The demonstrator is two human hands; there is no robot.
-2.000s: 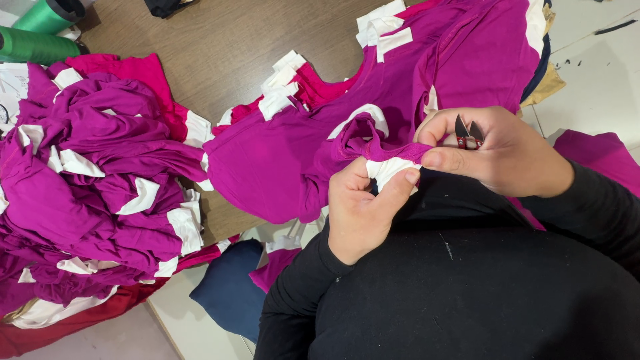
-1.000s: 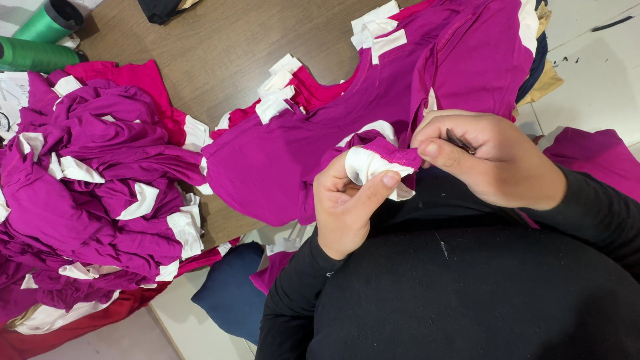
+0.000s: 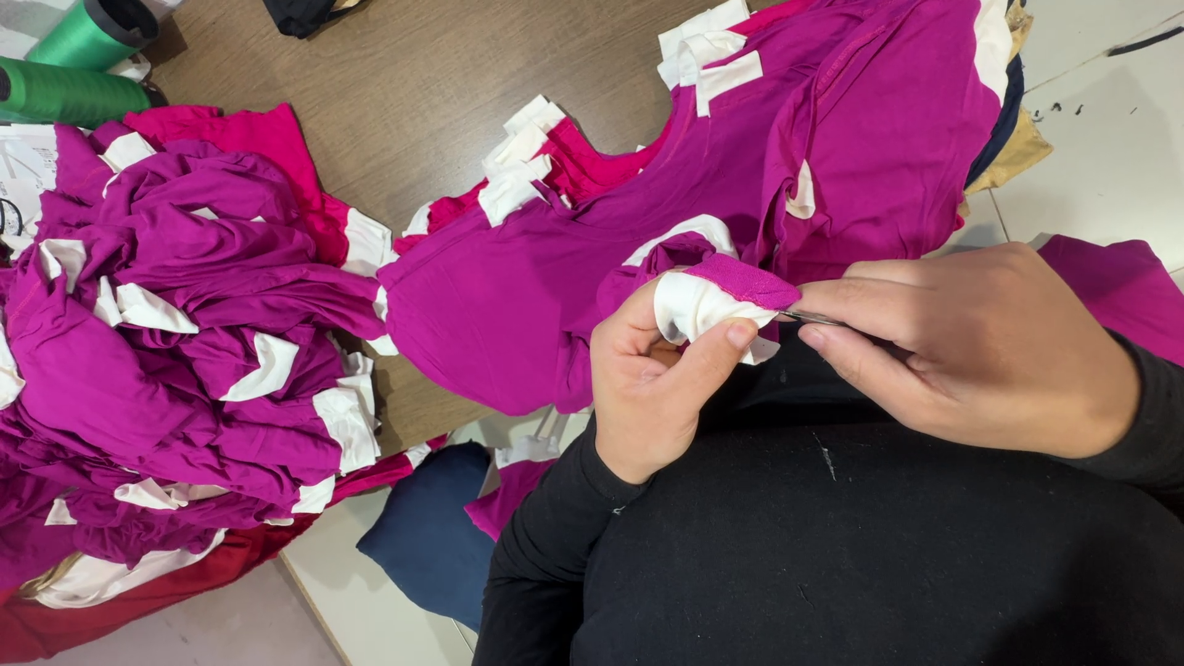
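My left hand (image 3: 657,388) pinches a white fabric band (image 3: 698,310) between thumb and fingers, where it joins a magenta edge with a visible seam. My right hand (image 3: 962,342) holds small metal thread snips (image 3: 812,318), mostly hidden in the fingers, their tip at the right end of that seam. The band belongs to a magenta garment (image 3: 518,287) with white trim, spread over the table edge and running up to the right. Under it, red garments with white tabs (image 3: 523,153) show.
A heap of magenta garments with white pieces (image 3: 185,305) covers the left side of the wooden table (image 3: 435,65). Green thread cones (image 3: 79,91) stand at the upper left. Dark blue cloth (image 3: 430,536) lies below the table edge; more magenta cloth (image 3: 1119,287) is at the right.
The snips, whose dark blades pointed up from my right hand two seconds ago, now point left at the seam. My left hand has turned the white band so more of it shows.
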